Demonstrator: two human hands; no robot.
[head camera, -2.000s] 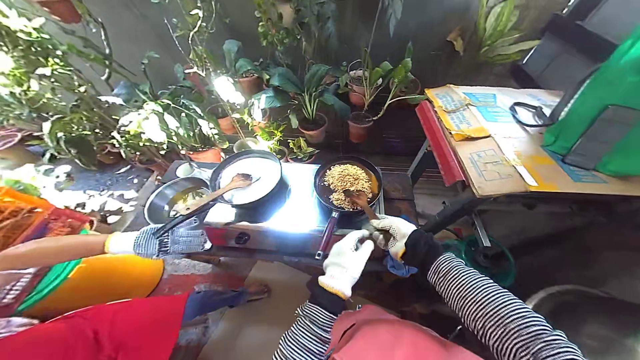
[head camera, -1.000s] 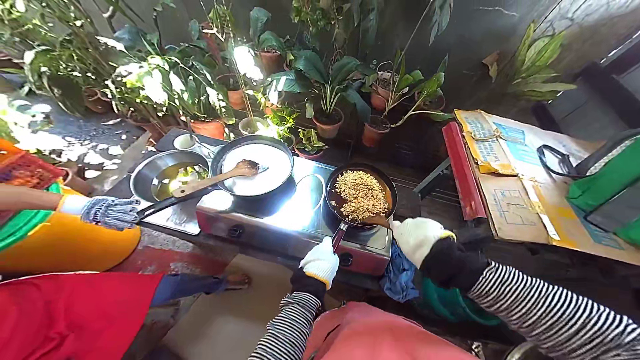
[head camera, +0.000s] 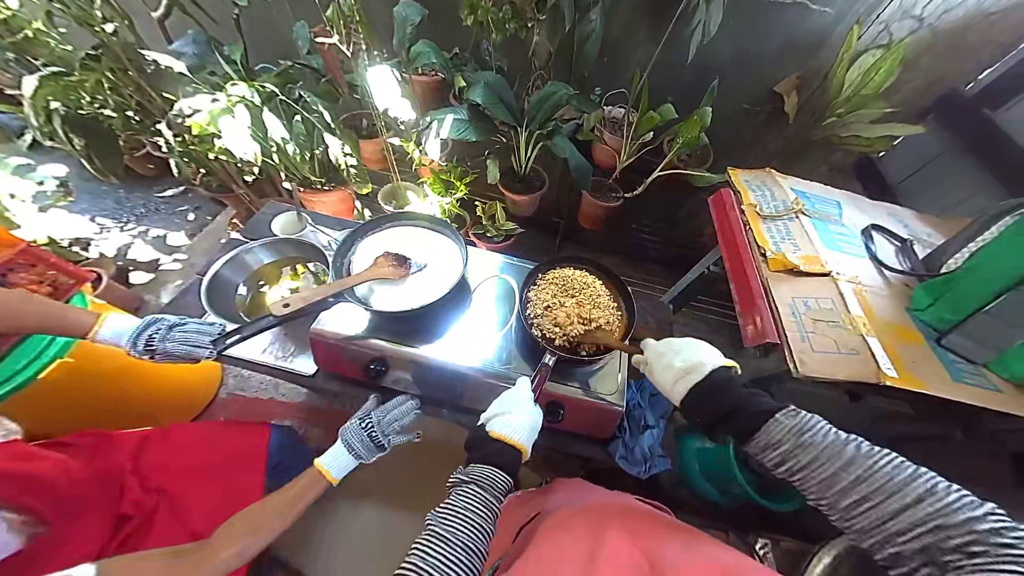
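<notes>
My left hand (head camera: 514, 414), in a white knit glove, grips the handle (head camera: 544, 374) of a dark frying pan (head camera: 632, 298) on the right burner of a steel two-burner gas stove (head camera: 448, 364). In my right hand (head camera: 680, 366), gloved too, is a wooden spatula (head camera: 610, 342) whose blade rests among chopped nuts or similar pale-brown bits (head camera: 570, 302) in that pan. Some brown liquid or browned pan surface shows beside the bits. A second pan (head camera: 342, 254) on the left burner holds white contents, with another wooden spatula (head camera: 344, 290) lying across its rim.
At left, a co-worker's gloved hand (head camera: 174, 338) holds the second pan's handle; their other gloved hand (head camera: 378, 432) is spread before the stove. A steel bowl (head camera: 216, 280) with yellowish liquid stands left. Cardboard (head camera: 808, 320) covers a table at right. A blue cloth (head camera: 642, 428) hangs by the stove; potted plants stand behind.
My hands were close together before the stove two seconds ago; now the left is on the pan handle and the right at the spatula. The co-worker's second gloved hand has come into view.
</notes>
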